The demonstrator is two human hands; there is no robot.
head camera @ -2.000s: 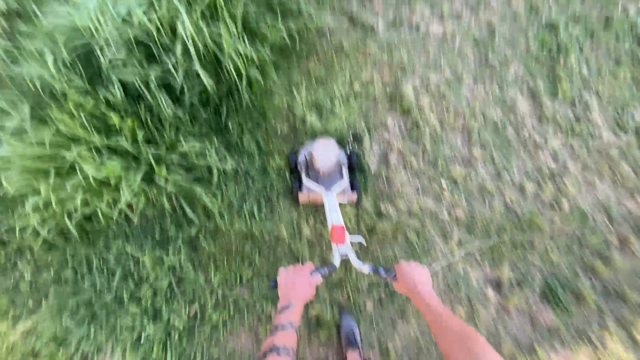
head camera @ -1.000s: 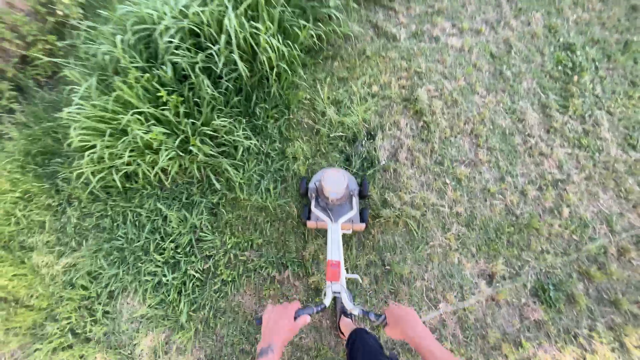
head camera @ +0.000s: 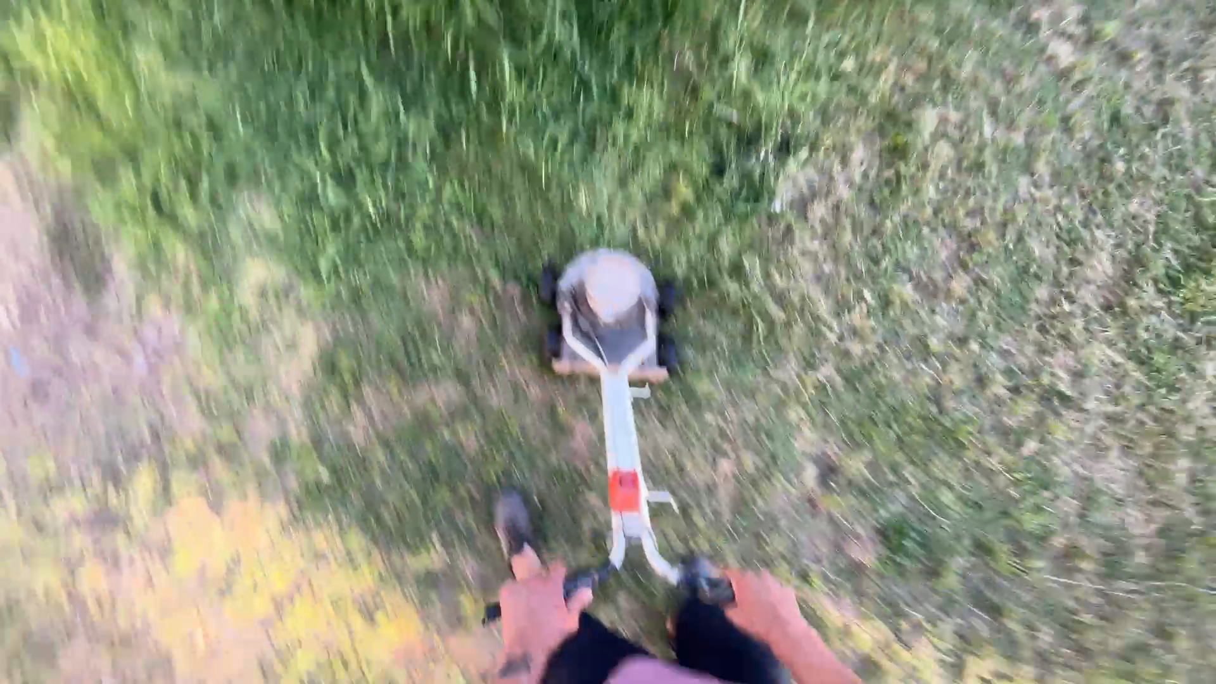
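Observation:
A lawn mower (head camera: 611, 309) with a rounded grey deck and dark wheels stands on the grass in front of me. From it a pale handle shaft (head camera: 620, 427) with a red switch box (head camera: 624, 490) runs back and forks into two dark grips. My left hand (head camera: 537, 608) is closed on the left grip, whose end sticks out beyond it. On the right grip my right hand (head camera: 760, 603) is closed, near the thumb side of a dark fitting. Motion blur hides the finger detail.
Tall green grass (head camera: 427, 85) spreads across the top and upper left. Short, patchy grass (head camera: 997, 380) lies to the right. Pale, dry-looking ground (head camera: 76, 313) is at the left edge. My shod foot (head camera: 513, 522) is left of the handle, and my dark-clad legs show below.
The view has turned: the tall grass, at the left before, now lies ahead of the mower, and pale ground shows at left. Both hands remain on the grips.

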